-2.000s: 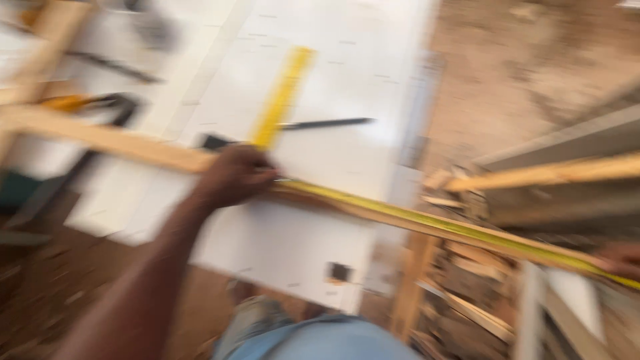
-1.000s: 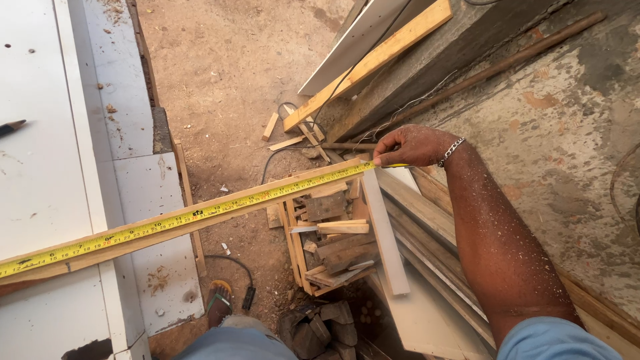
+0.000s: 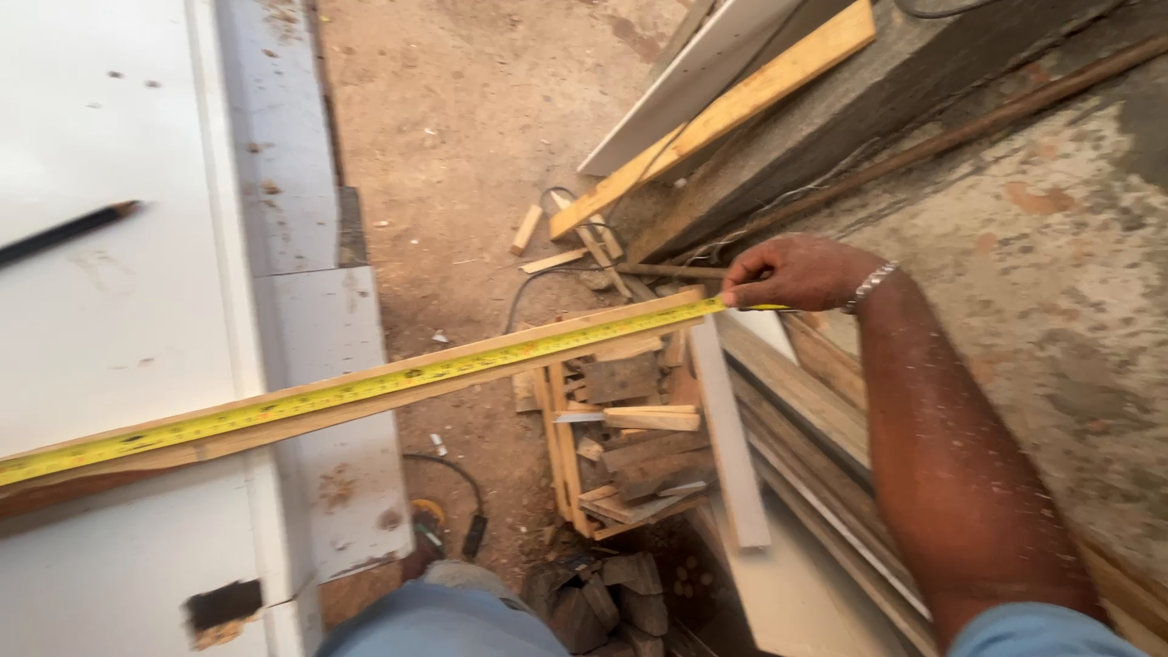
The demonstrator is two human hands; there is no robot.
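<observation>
A yellow tape measure blade (image 3: 411, 376) lies stretched along a narrow wooden batten (image 3: 584, 319), which runs from the left edge across the white board (image 3: 119, 347) and out past its side. My right hand (image 3: 803, 274) pinches the blade between thumb and fingers just beyond the batten's right end; a short piece of blade shows past the fingertips. A bracelet is on that wrist. On the white board at the left lies a dark pencil (image 3: 68, 233). My left hand is out of view.
A wooden crate of offcuts (image 3: 568, 456) stands below the batten, beside an upright white strip (image 3: 730, 438). Long boards (image 3: 803, 401) lean at the right. A yellowish plank (image 3: 721, 114) rests by a concrete ledge (image 3: 821, 119). A black cable (image 3: 470, 484) lies on the dirt ground.
The view has swung right since the first frame, where my left hand held the batten and a yellow ruler lay on the board. Over the last second, my right hand has stayed at the batten's end.
</observation>
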